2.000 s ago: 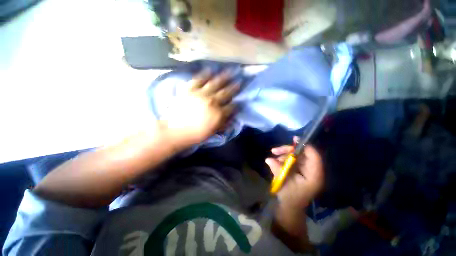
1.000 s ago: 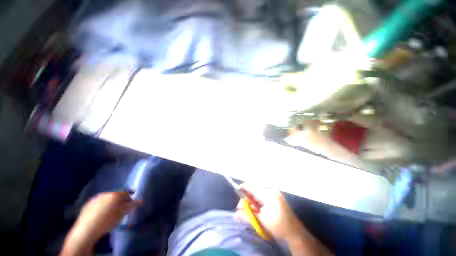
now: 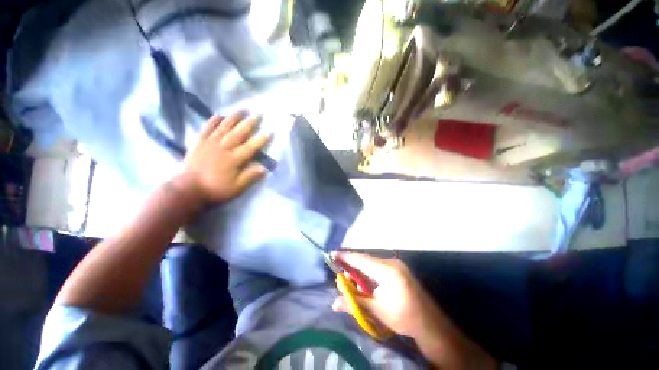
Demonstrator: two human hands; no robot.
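Note:
A pale blue-grey garment panel (image 3: 249, 231) lies over the white table, its lower part hanging past the near edge by the lap. A dark navy fold of cloth (image 3: 323, 181) shows at its right side, and narrow dark bands cross the cloth near my left hand. My left hand (image 3: 225, 157) lies on the panel, palm down, fingers somewhat spread. My right hand (image 3: 383, 293) holds the scissors (image 3: 356, 307) by their yellow and red handles. The blades point up and left and lie over the panel's lower right part. Whether they touch it is unclear.
A heap of blue-grey cloth (image 3: 79, 79) lies at the far left of the table. The cream sewing machine (image 3: 405, 155) stands at the right, with a red cloth (image 3: 465, 139) on its bed. A light blue rag (image 3: 574, 206) hangs at the table's right end.
The view has swung about. One second ago my left hand was low at the left beside the table; now it is on a panel on the table. The scissors remain in my right hand, now over cloth.

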